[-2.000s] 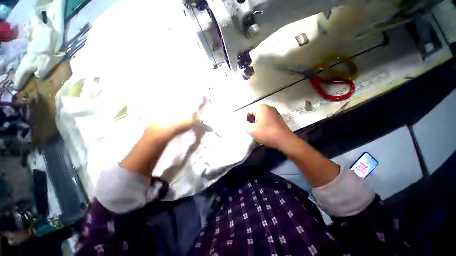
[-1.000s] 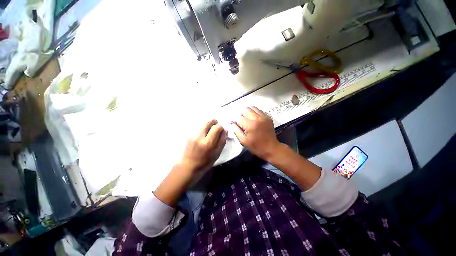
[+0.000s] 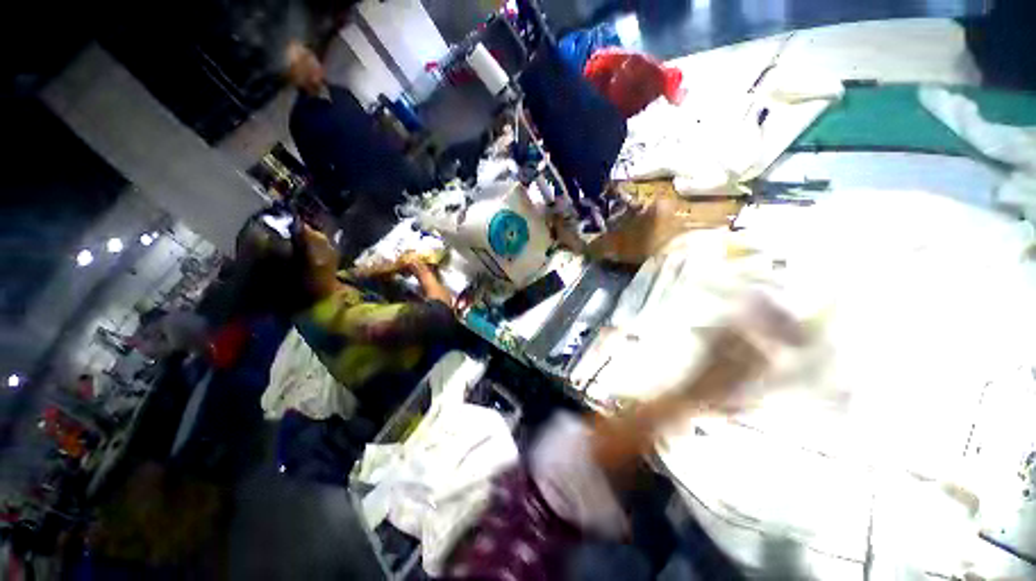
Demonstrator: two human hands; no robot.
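Observation:
White cloth (image 3: 920, 329) is spread over the table on the right side of the view, very bright, with its folds and edges hard to see. My left hand (image 3: 750, 350) is stretched out over the cloth and badly blurred. Its fingers cannot be made out, so I cannot tell if it holds the cloth. My right hand is not in view.
A neighbouring worker (image 3: 369, 335) sits at a sewing machine with a teal wheel (image 3: 508, 234). White cloth is piled (image 3: 443, 460) below. Brown cardboard (image 3: 695, 211), a green sheet (image 3: 880, 123) and a red bundle (image 3: 633, 77) lie beyond. Another person (image 3: 329, 131) stands behind.
The view has swung left, so my machine, the scissors, the phone and my right hand have left the picture. My left hand has moved from beside my right hand out over the cloth.

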